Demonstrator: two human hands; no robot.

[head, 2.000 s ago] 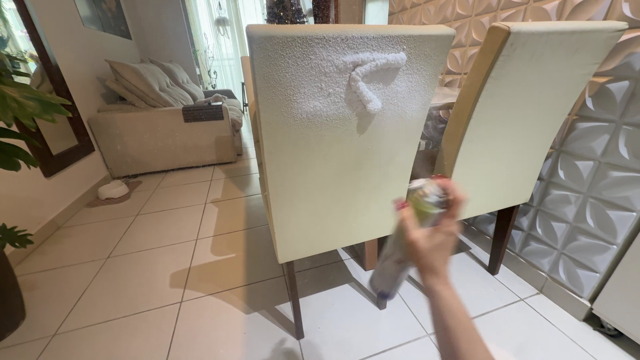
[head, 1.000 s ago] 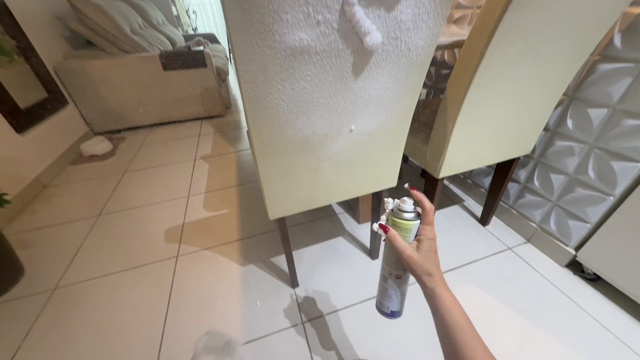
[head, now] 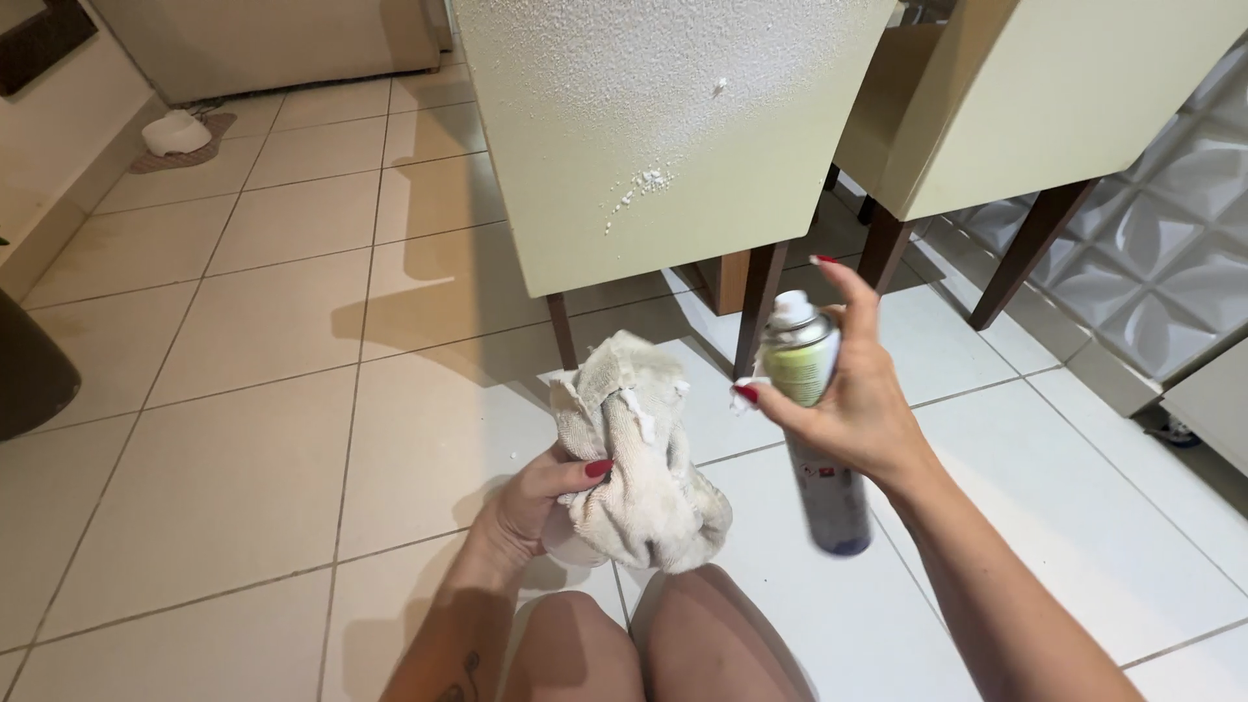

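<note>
My right hand grips an aerosol can, nozzle up, its index finger raised off the white nozzle; white foam clings between the thumb and the can. On the left, my left hand holds a crumpled off-white cloth with bits of foam on it. Something pale and rounded, partly hidden, shows under the cloth. Beyond both hands stands a cream upholstered chair back, coated with white foam on its upper part. A small cluster of foam sits lower on it.
A second cream chair stands at the right, by a white relief wall panel. Dark chair legs rest on the tiled floor. A white bowl on a mat lies far left, near a dark planter and the sofa base.
My left hand has come into view with the cloth. The can stays in my right hand. The foam on the chair back has spread lower since the oldest frame. The view has tilted down.
</note>
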